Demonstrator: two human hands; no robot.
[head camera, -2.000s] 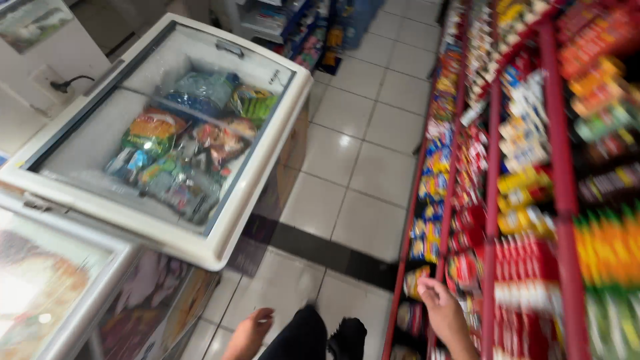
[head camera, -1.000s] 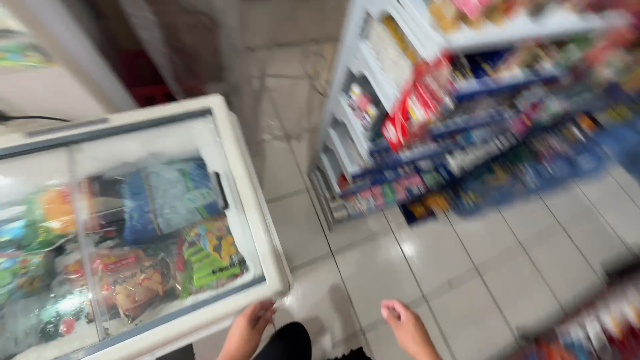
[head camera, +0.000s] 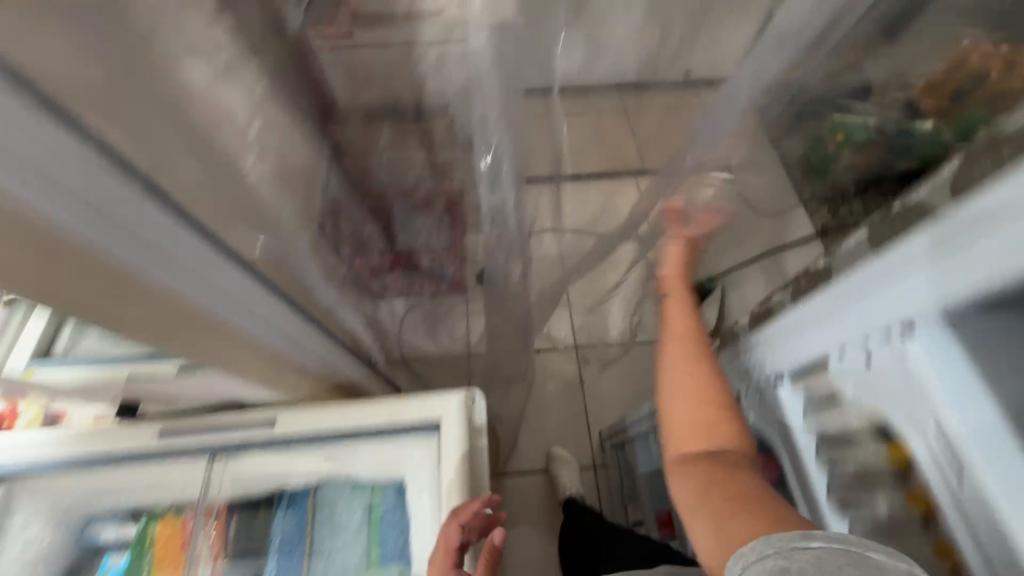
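Transparent plastic strips (head camera: 504, 240) hang ahead across a passage. My right arm reaches forward, and my right hand (head camera: 694, 214) touches one of these strips on the right; its fingers are blurred behind or against the plastic, so its grip is unclear. My left hand (head camera: 470, 538) is low in the view, beside the corner of a white chest freezer (head camera: 464, 448), with its fingers apart and slightly curled, holding nothing. Under the freezer's glass lid lie several colourful packages (head camera: 352, 520).
A white shelf unit (head camera: 904, 296) stands close on the right, with goods on it. A pale wall edge (head camera: 184, 216) runs along the left. Beyond the strips are floor tiles (head camera: 600, 208), a reddish patterned thing (head camera: 408, 248) and green leafy matter (head camera: 864, 144).
The view has turned and moved forward past the freezer, to the plastic strips. My right hand has stretched out ahead to the strips. My left hand stays low by the freezer's corner.
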